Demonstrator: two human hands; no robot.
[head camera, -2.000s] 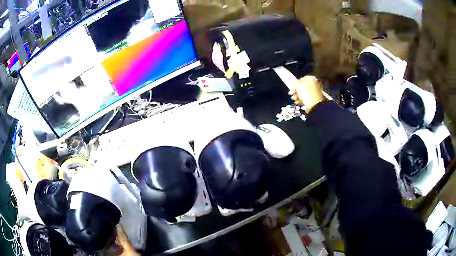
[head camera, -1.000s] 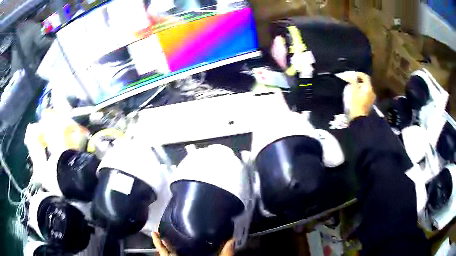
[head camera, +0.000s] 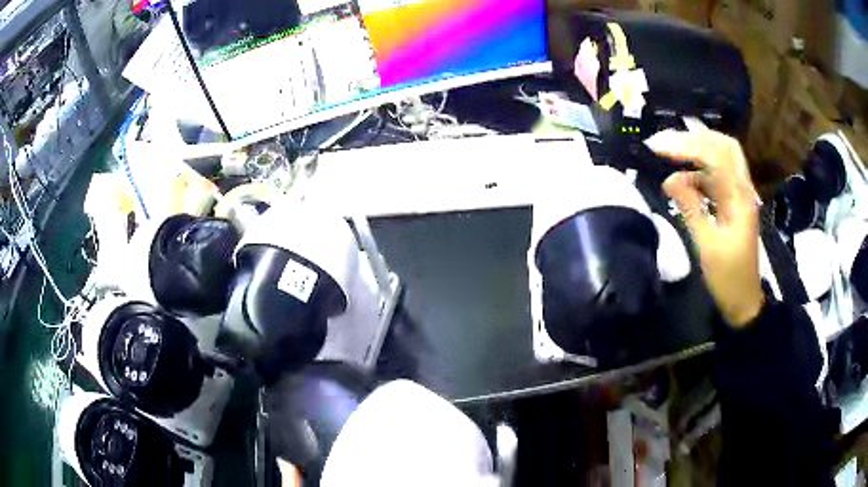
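Observation:
My left hand shows only as a fingertip at the bottom edge, against a PTZ dome camera. This camera is tilted and blurred, its white body towards me and its black head to the left, below the bench's front edge. My right hand is raised in front of the black label printer, thumb and forefinger apart and the other fingers curled. Whether a label is on its fingertips I cannot tell. A white stub shows at the printer.
One camera stands at the bench's right, beside the mouse. Another camera with a QR label stands left, next to several more. A white keyboard, cables and the monitor lie behind. More cameras fill the far right.
My left hand has taken the middle camera off the bench, down towards me, and tilted it. My right hand has come away from the printer's strip, its fingers spreading. The view has swung right.

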